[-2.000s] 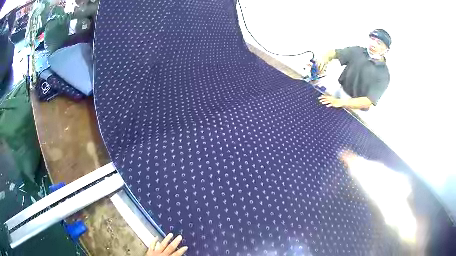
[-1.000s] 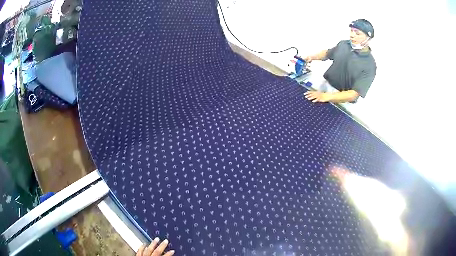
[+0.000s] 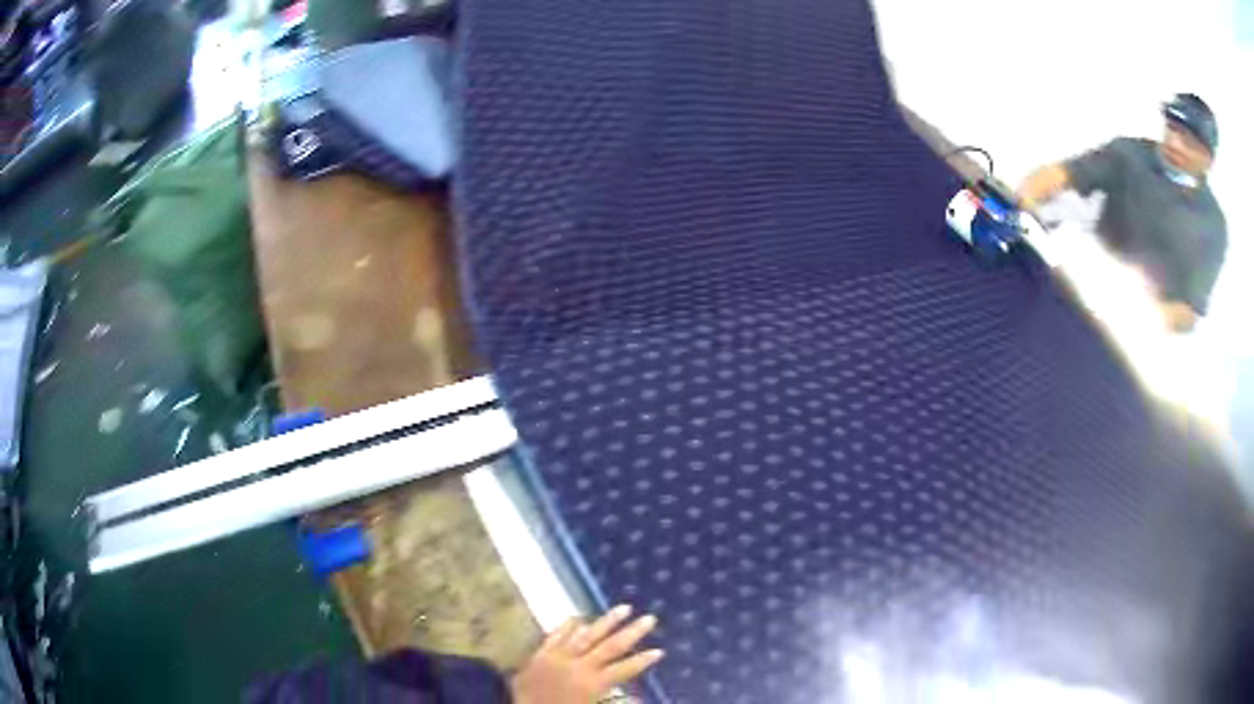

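Observation:
The dark navy-purple fabric ply (image 3: 770, 413) with rows of tiny pale motifs lies across the table. My left hand (image 3: 591, 663) rests flat on its near edge at the bottom, fingers apart, holding nothing, with a dark sleeve to its left. My right hand is not in view. The white-silver end-cutter track (image 3: 303, 468) sticks out from under the ply's near edge. The blue-and-white end cutter (image 3: 987, 223) is at the ply's far edge, blurred, close to the other person's hand. A pale blue layered edge shows beside my left hand.
Another person (image 3: 1155, 206) stands at the far side. Blue track supports (image 3: 336, 547) sit under the rail. Folded grey-blue cloth (image 3: 392, 103) lies on the brown table board (image 3: 351, 296). A white strip (image 3: 530, 543) runs beside the ply. Green cloth (image 3: 206, 248) hangs above the littered floor.
The view has swung left, so the scene sits farther right. The cutter has moved from beside the other person onto the ply's far edge. My left hand stays at the near edge; its sleeve now shows.

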